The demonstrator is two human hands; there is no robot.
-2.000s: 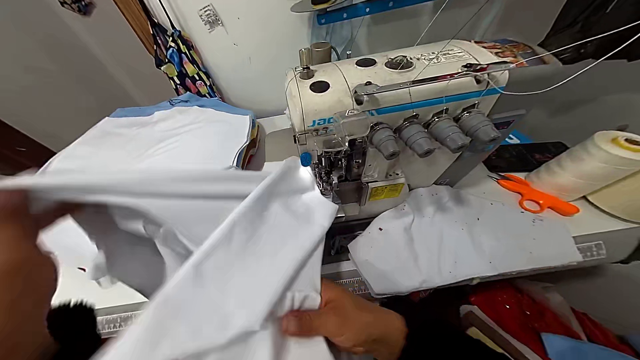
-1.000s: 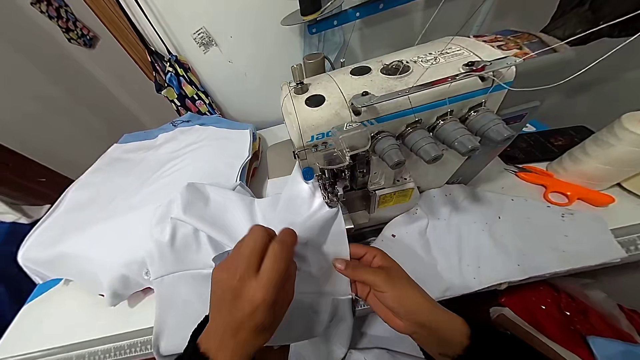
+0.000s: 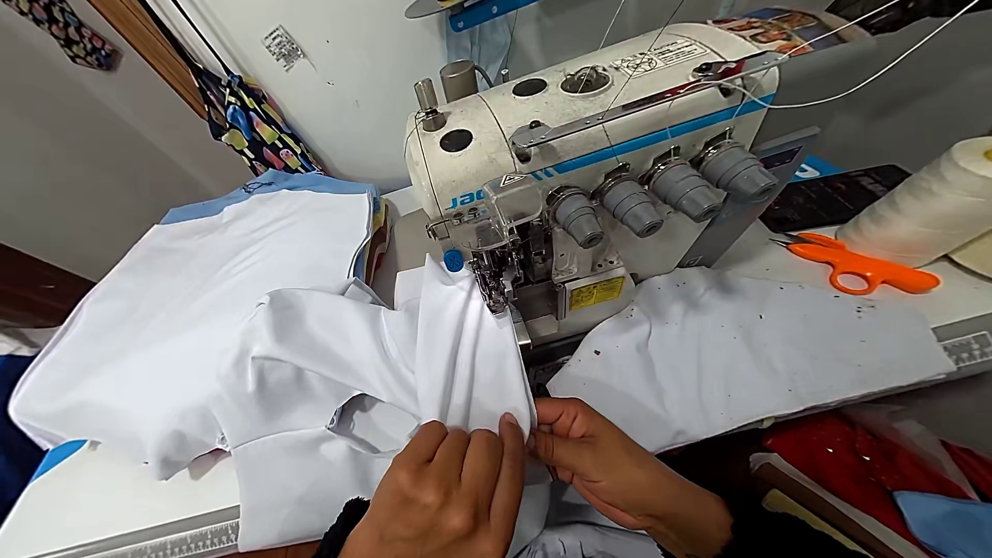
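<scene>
A white fabric garment piece (image 3: pixel 465 349) runs from under the presser foot of a Jack overlock sewing machine (image 3: pixel 589 139) down to both hands. My left hand (image 3: pixel 449 488) grips the cloth with its fingers folded over the lower part. At the right edge of the same cloth, my right hand (image 3: pixel 604 465) pinches it between thumb and fingers. The two hands are close together, below the needle area (image 3: pixel 496 287). More of the garment lies bunched to the left, with an opening in it. The fingertips are partly hidden by fabric.
Stacked white and light blue cloth (image 3: pixel 209 263) lies left of the machine. To its right are a white cloth piece (image 3: pixel 744 349) with dark specks, orange-handled thread snips (image 3: pixel 868 267), a thread cone (image 3: pixel 922 205) and a dark phone-like object (image 3: pixel 837 198). A ruler strip (image 3: pixel 194 542) follows the table edge.
My left hand, blurred at the far left at first, has come over to the cloth beside my right hand. The cloth, earlier stretched out to the left, now lies below the presser foot.
</scene>
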